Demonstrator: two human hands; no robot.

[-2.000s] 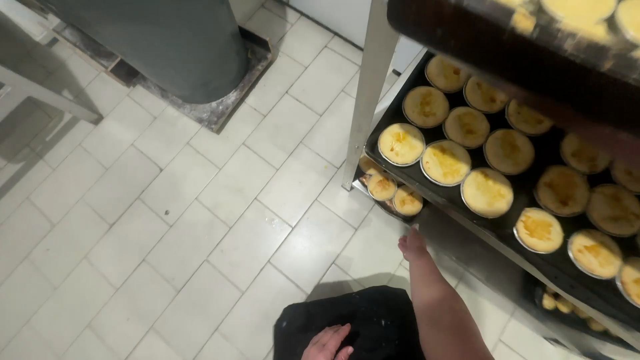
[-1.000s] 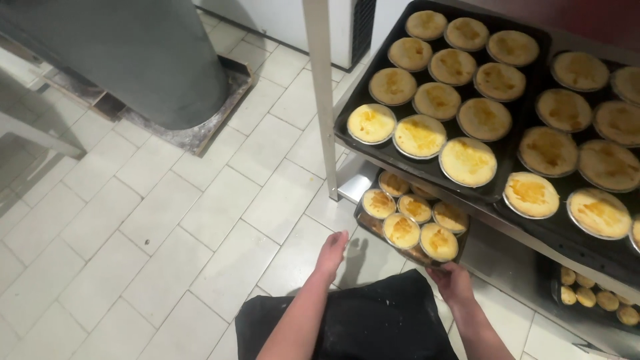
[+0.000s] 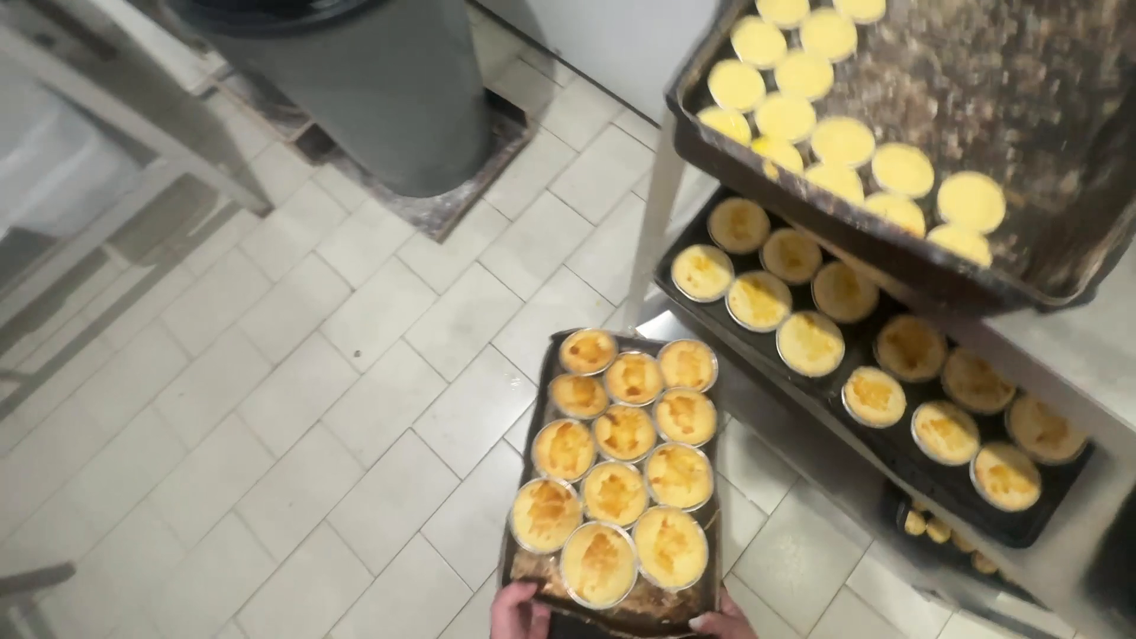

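Observation:
At the bottom centre, a dark baking tray (image 3: 543, 581) carries several round baked tarts (image 3: 614, 493) in foil cups, their tops browned in patches. My left hand (image 3: 518, 611) grips its near left corner, and my right hand (image 3: 726, 618) grips the near right corner, thumb on the rim. The tray is out over the tiled floor, beside a metal shelf rack. On the rack, more tarts (image 3: 809, 343) stand on black trays (image 3: 941, 493). Above them, at upper right, a large worn tray (image 3: 825, 222) holds smaller pale yellow rounds (image 3: 841, 142) on part of its base.
A grey bin (image 3: 399, 106) stands on a low, dusty wooden base (image 3: 441, 217) at upper left. The leg (image 3: 655, 213) of the rack rises just beyond the held tray. A table frame (image 3: 160, 142) is at far left. A lower shelf holds small baked pieces (image 3: 938, 530).
The tray of tarts, partly under the shelf one second ago, has come out toward me in both hands. The large upper tray is back in view as my view shifts.

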